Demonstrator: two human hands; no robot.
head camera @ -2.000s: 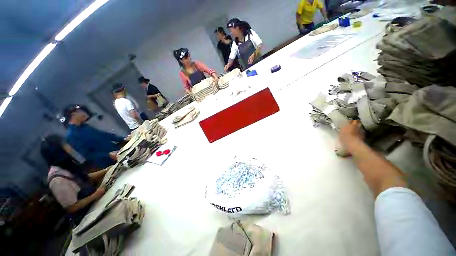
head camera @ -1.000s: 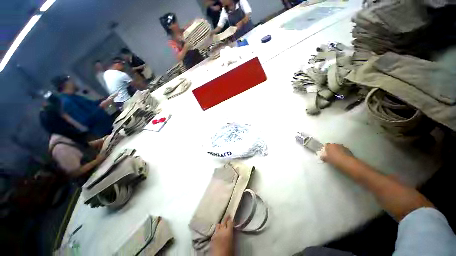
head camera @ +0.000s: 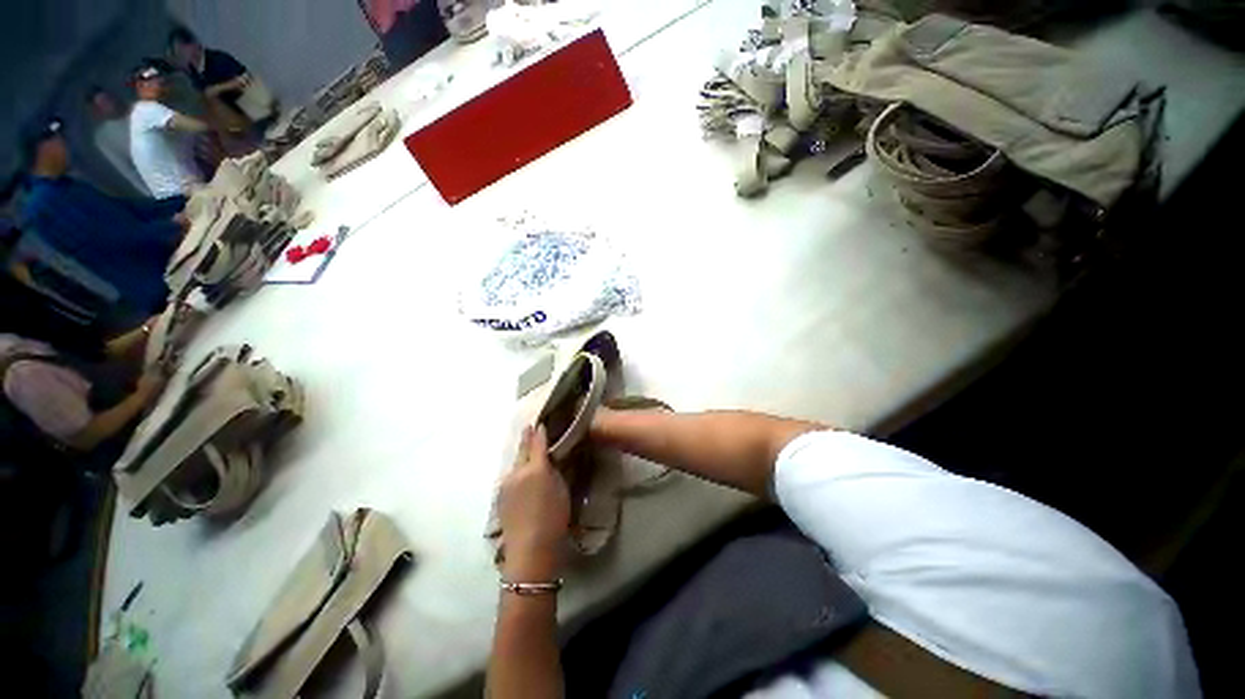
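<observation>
A beige handbag is held in front of me near the table's front edge, its dark mouth facing up and its handle loops showing. My left hand grips the near left side of the bag at the mouth. My right hand is at the bag's right side, its fingers hidden in or behind the opening, so I cannot tell whether it holds anything. A clear-white plastic bag of small white and blue packets lies just beyond the handbag.
Another handbag lies at the near left, with a bag pile beyond it. A red board lies at the back. Straps and stacked bags are at the right. People sit or stand at the far left.
The handbag is now opened upward, where it lay flat under my left hand. My right hand has moved left from the bare table to the bag; the beige strip it held is no longer visible.
</observation>
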